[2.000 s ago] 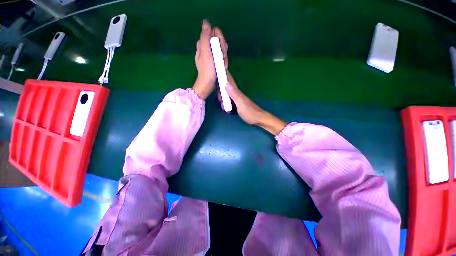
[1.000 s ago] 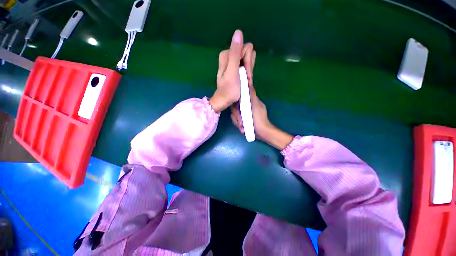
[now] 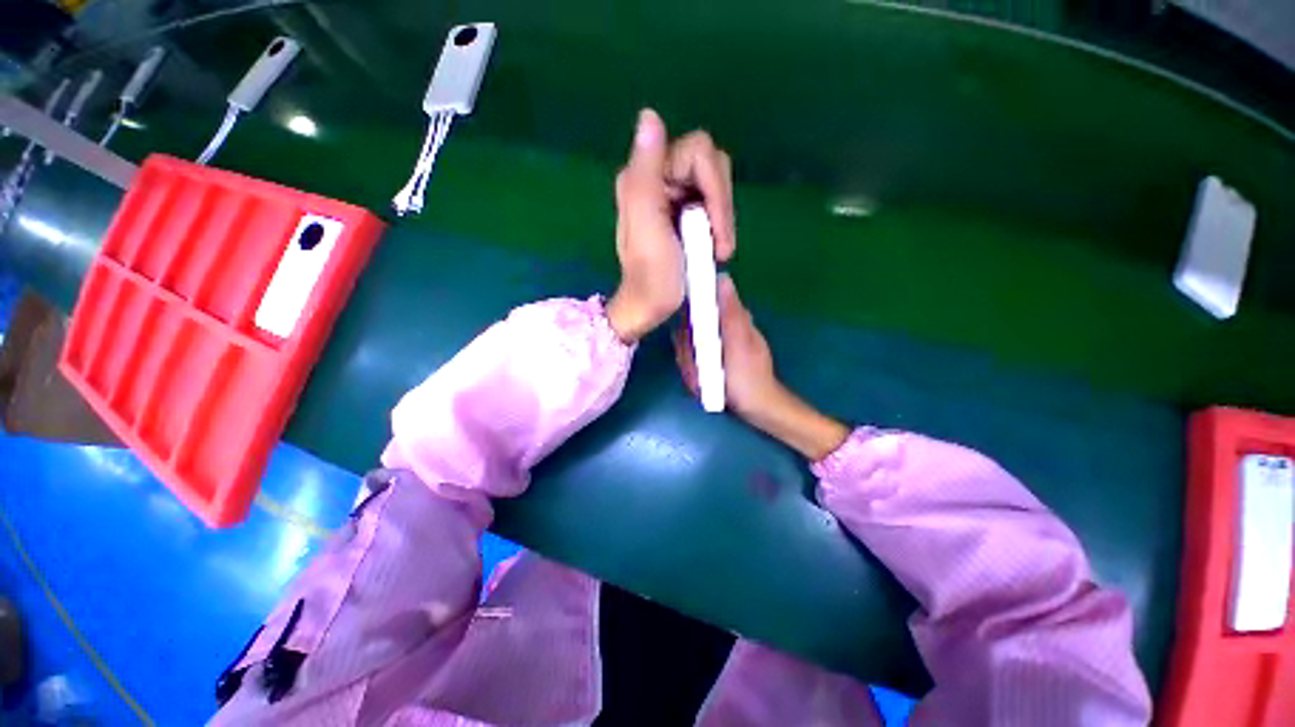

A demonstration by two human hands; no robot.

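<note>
A white power bank (image 3: 703,313) stands on edge between my two bare hands, its narrow side facing me. My left hand (image 3: 651,234) is against its left side near the upper end, with the thumb raised and fingers bent over the top. My right hand (image 3: 741,355) is against its right side at the lower half. Both hands hold it above the dark green work surface. The broad faces of the power bank are hidden by my palms.
A red-orange tray (image 3: 182,301) at left holds one power bank (image 3: 298,277) with a black oval. Another tray (image 3: 1207,568) at right is cut off by the edge. On the green belt, units with cables (image 3: 460,71) lie at upper left and a plain one (image 3: 1216,247) at right.
Both hands with the power bank are lower and further right than two seconds ago. My left fingers have bent over its upper end. The trays and belt units have shifted in view.
</note>
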